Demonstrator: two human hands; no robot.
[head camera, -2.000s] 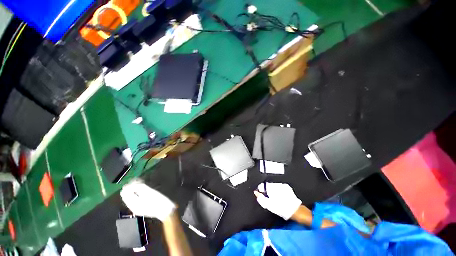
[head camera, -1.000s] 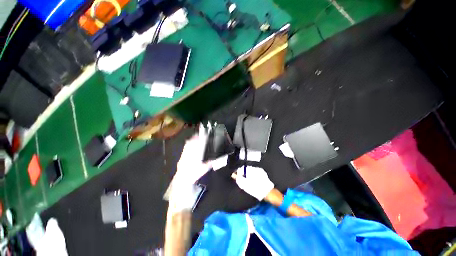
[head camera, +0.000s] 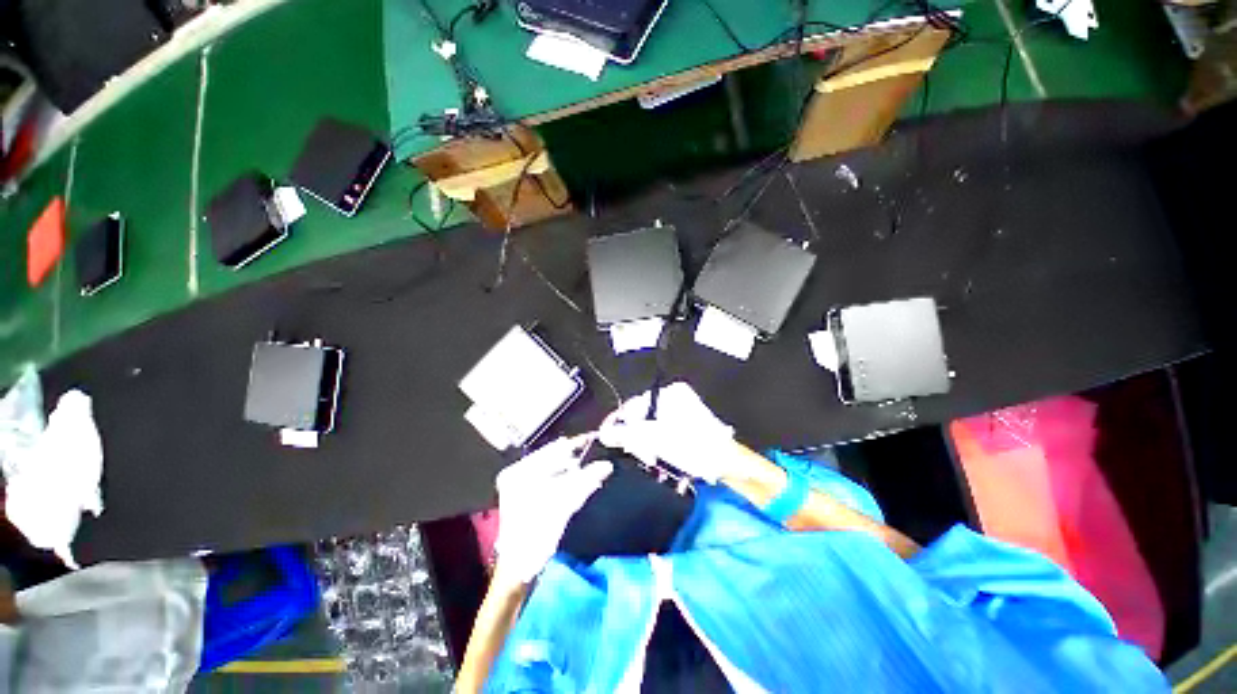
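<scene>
My left hand (head camera: 547, 504), in a white glove, has its fingers at the upper left edge of a dark flat box (head camera: 627, 513) close to my body. The box's lower part runs into the blue smock. My right hand (head camera: 674, 431), also gloved, pinches a thin black lead (head camera: 665, 359) above the box's port edge. The fingertips of both hands nearly meet; the plug between them is too small to make out. A light grey box (head camera: 522, 388) with a white label lies just beyond my left hand. Two grey boxes (head camera: 635, 277) (head camera: 756, 279) lie beyond my right hand.
More grey boxes lie at the right (head camera: 893, 350) and left (head camera: 295, 386) of the black bench (head camera: 163, 447). A green-topped stand (head camera: 760, 30) on cardboard supports (head camera: 868, 92) crosses behind. Dark boxes (head camera: 247, 217) sit on the green belt. A pink-red bag (head camera: 1058, 502) is at right.
My left hand has come back from the boxes to meet my right hand near my body, with a dark box now there. The view has turned and tipped down.
</scene>
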